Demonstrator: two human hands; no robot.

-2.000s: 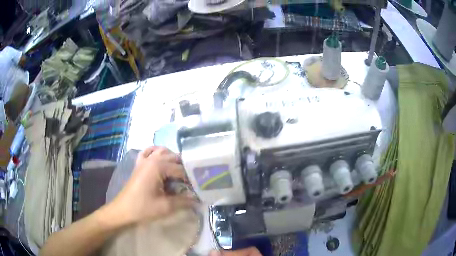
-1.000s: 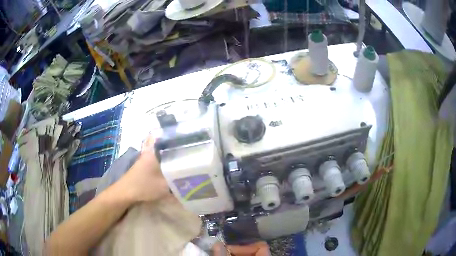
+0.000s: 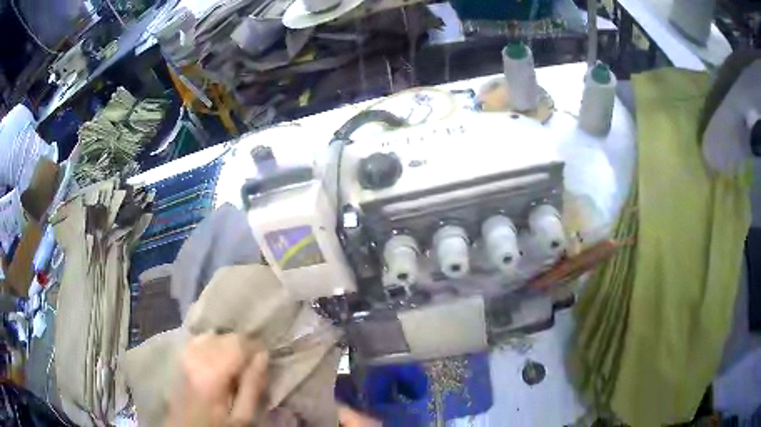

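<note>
My left hand (image 3: pixel 219 377) is blurred and its fingers are closed on the beige fabric (image 3: pixel 242 308), in front of and left of the overlock machine's head. My right hand (image 3: pixel 357 417) shows only as a few fingers at the bottom edge, beside the fabric; its grip cannot be told. The fabric is bunched and reaches the needle area (image 3: pixel 335 308). The white overlock machine (image 3: pixel 467 175) has a purple-yellow label and four tension dials (image 3: pixel 453 250). Grey fabric (image 3: pixel 219 250) lies behind the beige piece.
Olive-green strips (image 3: pixel 680 250) hang at the right. A beige stack (image 3: pixel 88 308) lies at far left beside a striped blue cloth (image 3: pixel 179 218). Thread cones (image 3: pixel 597 100) stand behind the machine. A blue patch with lint (image 3: pixel 480 385) is at the front. Fabric bundles (image 3: pixel 275 54) lie beyond.
My left hand has moved from beside the machine head down toward the front, with the beige fabric bunched up. My right hand is lower and more cut off. The view has shifted.
</note>
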